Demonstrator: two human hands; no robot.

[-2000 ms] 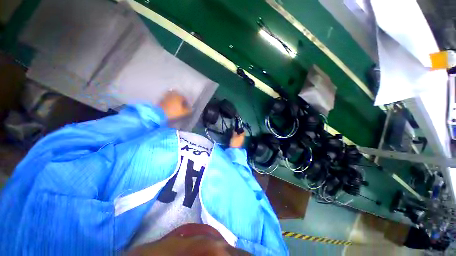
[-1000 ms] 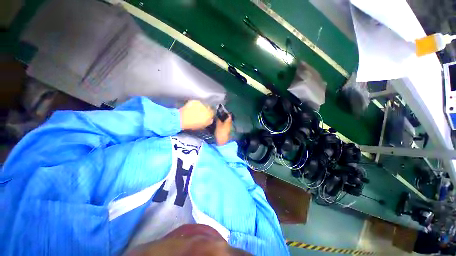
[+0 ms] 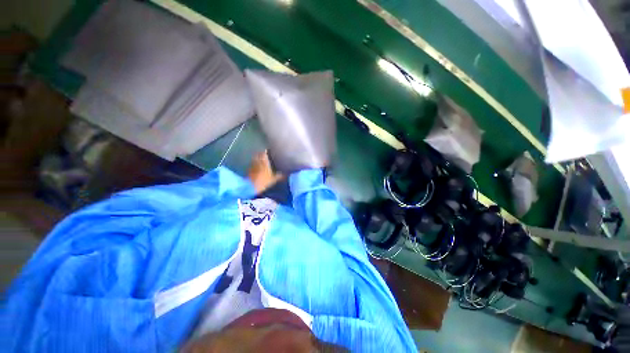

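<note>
A grey protective bag [image 3: 297, 120] stands raised in front of me, its mouth toward my body. My right sleeve runs up to the mouth; my right hand is hidden, seemingly inside the bag. My left hand [image 3: 262, 172] is blurred at the bag's lower left edge and seems to grip it. A dark shape shows between the hands, too unclear to name. A stack of empty bags [image 3: 155, 83] lies flat at the left of the bench.
Black headsets [image 3: 432, 224] with pale headbands cluster on the green bench [image 3: 387, 103] at right. Two grey bundles [image 3: 456, 134] lie beyond them. White sheets [image 3: 580, 83] hang from the shelf at upper right. Brown cardboard [image 3: 414, 296] shows below the bench edge.
The headset that was in my right hand is no longer clearly visible. A bag now stands raised off the stack over my right hand. My left hand has shifted to the bag's lower edge.
</note>
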